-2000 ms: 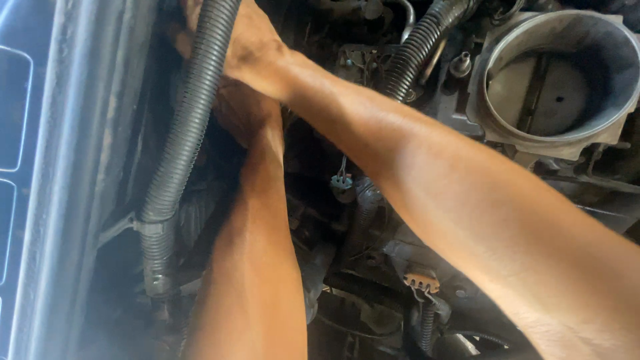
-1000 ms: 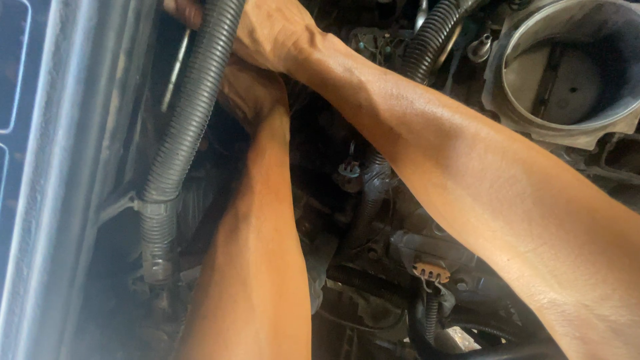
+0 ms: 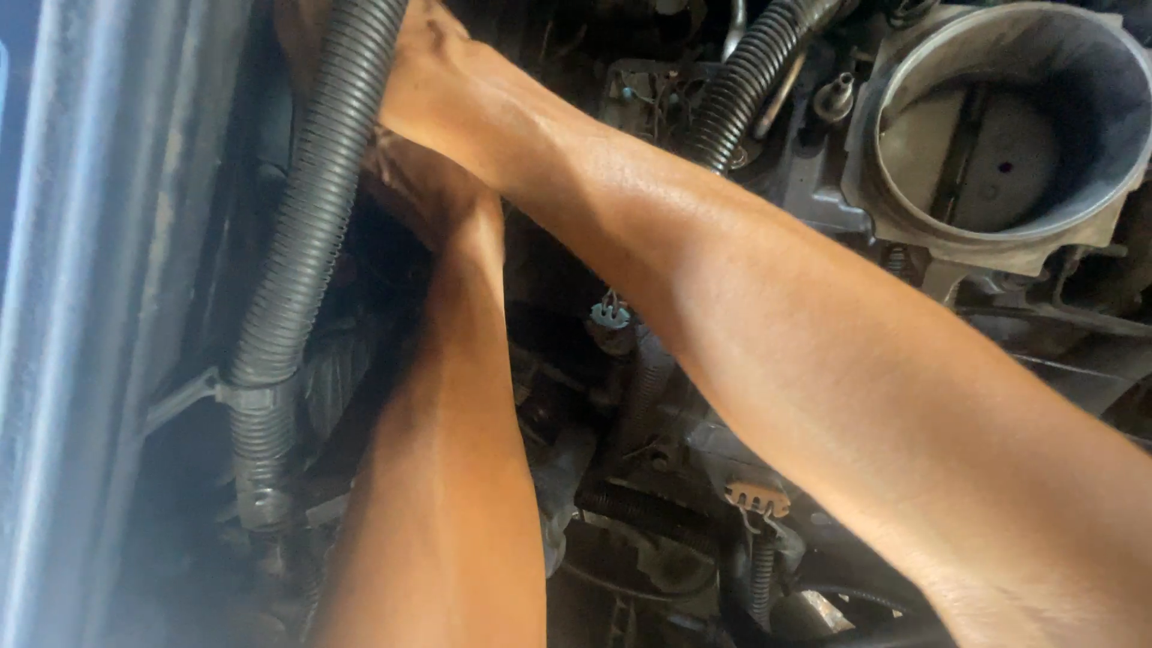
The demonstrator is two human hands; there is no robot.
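Both of my arms reach into an engine bay toward the upper left. My left hand (image 3: 414, 175) lies lower, in shadow beneath the other wrist and partly behind a corrugated conduit (image 3: 315, 207). Above it, my right hand (image 3: 432, 54) passes behind the same conduit at the top edge. The fingers of both hands are hidden, so what they hold or touch does not show. A round metal throttle body (image 3: 1008, 121) with a flat gasket round its rim sits at the upper right.
A body rail (image 3: 81, 297) runs down the left side. A bracket (image 3: 184, 400) clamps the conduit. Between and below my arms are a blue-grey connector (image 3: 610, 313) and an orange-brown connector (image 3: 758, 498). Another corrugated hose (image 3: 751, 81) stands above my right forearm.
One second ago a thin metal rod showed at the upper left beside the conduit, near fingers; it is out of sight now. Both hands remain around the same spot.
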